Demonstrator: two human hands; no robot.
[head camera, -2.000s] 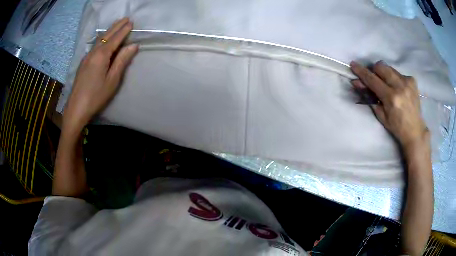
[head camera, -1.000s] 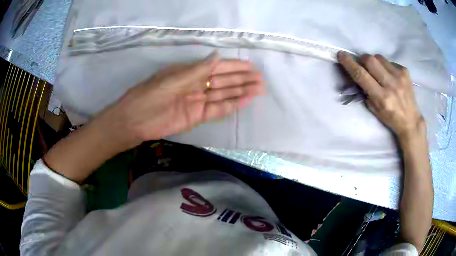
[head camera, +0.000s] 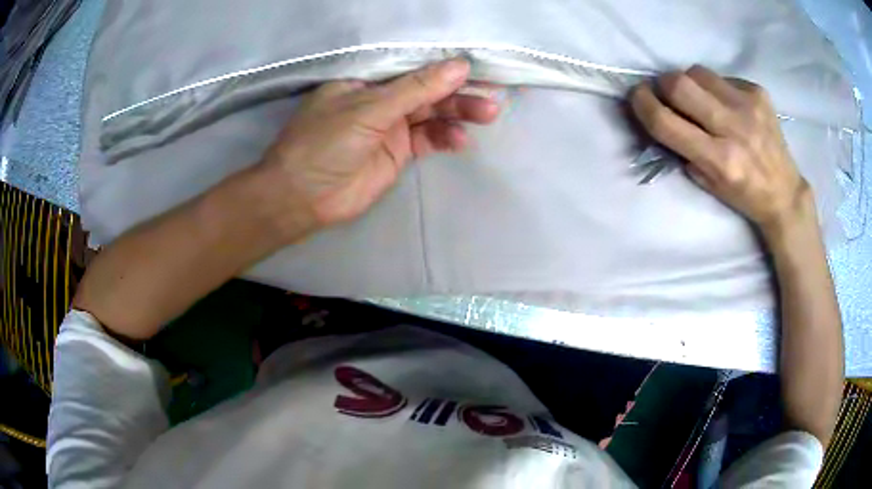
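Note:
The grey-beige jacket body lies spread before me, with a vertical seam near its middle. A thin white piping line curves across it above a shiny, crinkled lining strip. My left hand is palm-up at the middle, its thumb tip at the strip and its fingers partly curled; whether it pinches cloth is unclear. My right hand is curled, fingertips down at the strip's right end. Dark thread snips stick out from under it, their handles hidden in the palm.
The pale blue table's shiny front edge shows below the cloth. Yellow wire racks stand at lower left, with another at lower right. Green floor shows below. A dark streaked bundle is at the upper left corner.
My left hand left the strip's left end, swept to the middle and now touches the strip there. The cloth's left side has swung down, bending the piping. My right hand shifted slightly left and up.

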